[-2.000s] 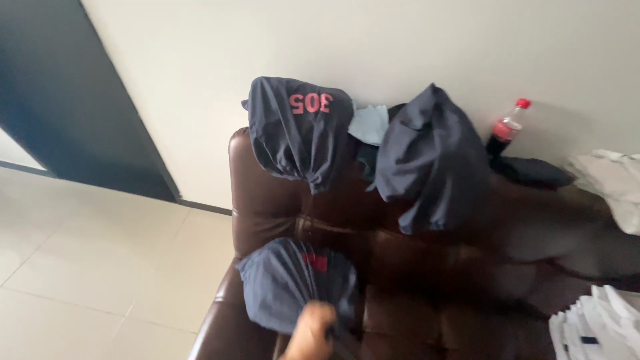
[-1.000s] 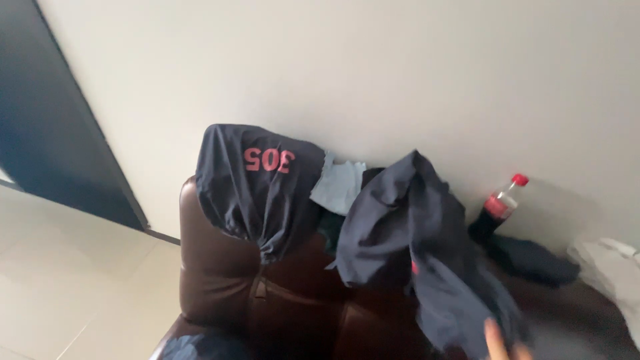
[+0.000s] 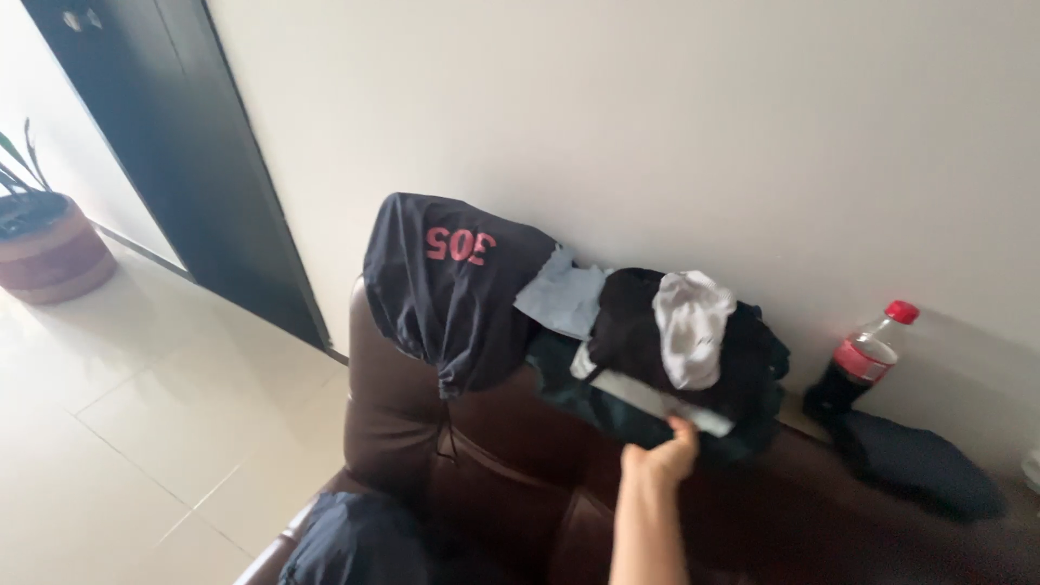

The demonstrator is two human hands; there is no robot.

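From below, my right hand (image 3: 662,455) reaches to the front edge of a pile of folded dark clothes (image 3: 634,325) on top of the sofa's backrest. Its thumb lies over a light grey cloth strip (image 3: 650,402) in the pile; the other fingers are mostly hidden and the hand is blurred. A balled white cloth item (image 3: 695,329) rests on top. Left of the pile, a light blue cloth (image 3: 565,296) touches a dark drawstring bag (image 3: 463,301) with red writing, its cord hanging down. My left hand is out of view.
A cola bottle with a red cap (image 3: 865,353) stands right of the pile, beside a dark cloth item (image 3: 918,463). Dark blue fabric (image 3: 349,540) lies low on the brown tufted sofa (image 3: 390,431). A dark door (image 3: 171,154) and a potted plant (image 3: 57,252) are at left.
The dark bag that stood beside the bag with red writing is gone from the backrest, and the clothes pile with the white item shows there. A hand was on dark fabric a second ago.
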